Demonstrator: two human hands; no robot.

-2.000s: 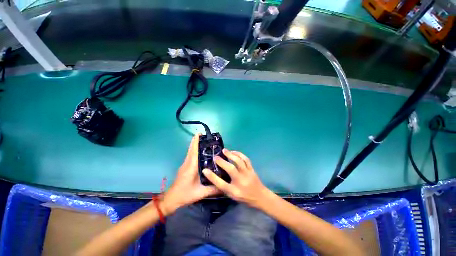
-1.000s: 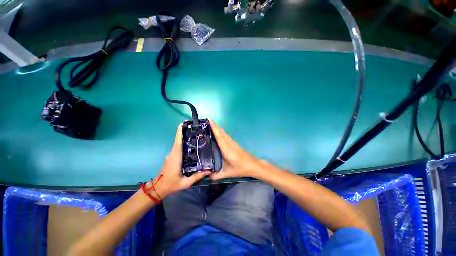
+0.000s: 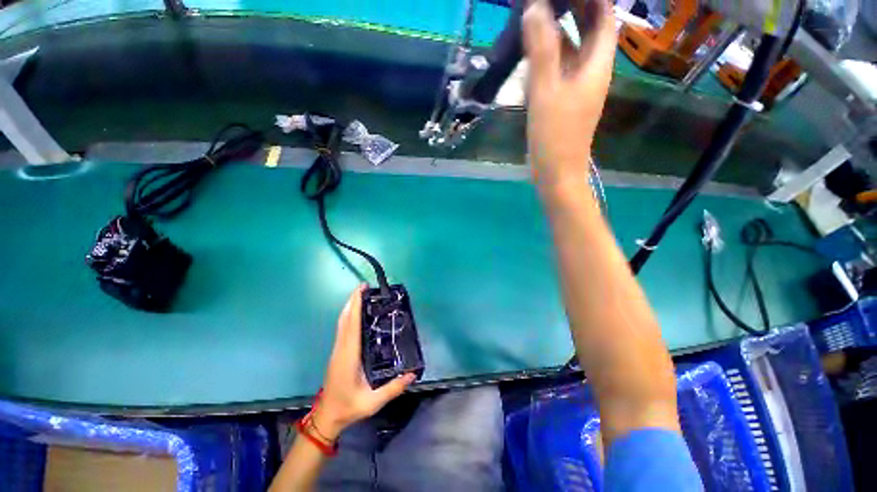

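Observation:
My left hand [image 3: 358, 370] holds a black power adapter unit [image 3: 390, 336] at the bench's front edge, open side up with wires showing. Its cord [image 3: 337, 235] runs up to a tied bundle with clear-wrapped ends. My right hand [image 3: 569, 82] is raised at the top, beside the black hanging screwdriver [image 3: 502, 62]; its fingers are spread and partly cut off by the frame edge, so whether they touch it is unclear. The screwdriver's metal nose [image 3: 447, 133] points down-left over the dark conveyor.
Another open unit [image 3: 139, 264] with looped cord lies at left on the green bench [image 3: 481, 231]. A black support hose [image 3: 697, 168] slants at right. Another cord [image 3: 755, 279] lies beyond it. Blue crates [image 3: 183, 447] flank the lap. Orange fixtures [image 3: 664, 43] stand at the back right.
My right hand has left the unit and moved up and right to beside the screwdriver. My left hand alone still holds the unit. The camera view has shifted.

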